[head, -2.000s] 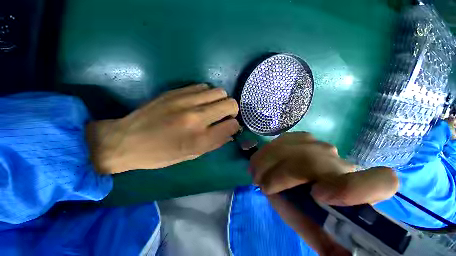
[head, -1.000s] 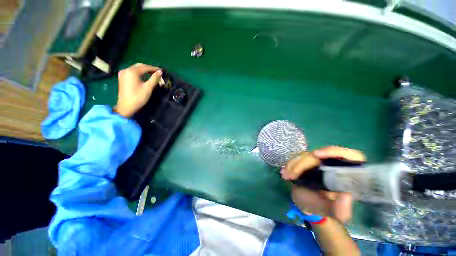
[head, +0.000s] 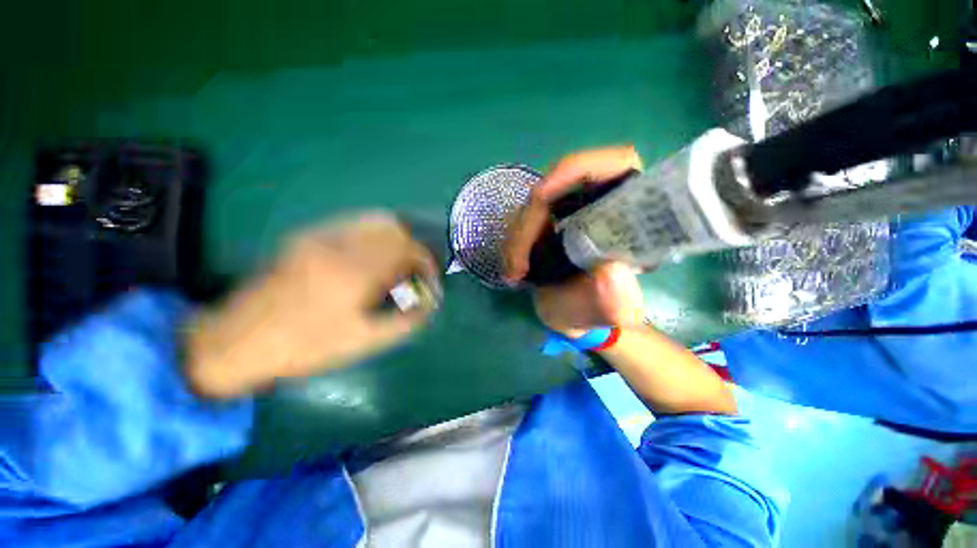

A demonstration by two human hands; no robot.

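My left hand (head: 321, 300), blurred, pinches a small module (head: 407, 294) with a white and yellowish part between thumb and fingers, left of the screw plate. The round silver screw plate (head: 482, 219) lies on the green mat, its right side hidden by my right hand. My right hand (head: 579, 246) is closed around the electric screwdriver (head: 654, 214), with its black nose at the plate's right edge. The bit is hidden. The screwdriver's rear and thick dark lead reach to the upper right.
A black compartment tray (head: 193, 236) is at the left, with modules in its upper pockets. Clear blister trays (head: 803, 268) with small parts stand at the right, behind the screwdriver. Another person's blue sleeve (head: 921, 278) is at the right edge, with a thin black cable across it.
My left hand has come from the black tray towards the screw plate, with a module in its fingers. My right hand and screwdriver remain beside the plate, the screwdriver's rear now angled upward. The view has shifted.
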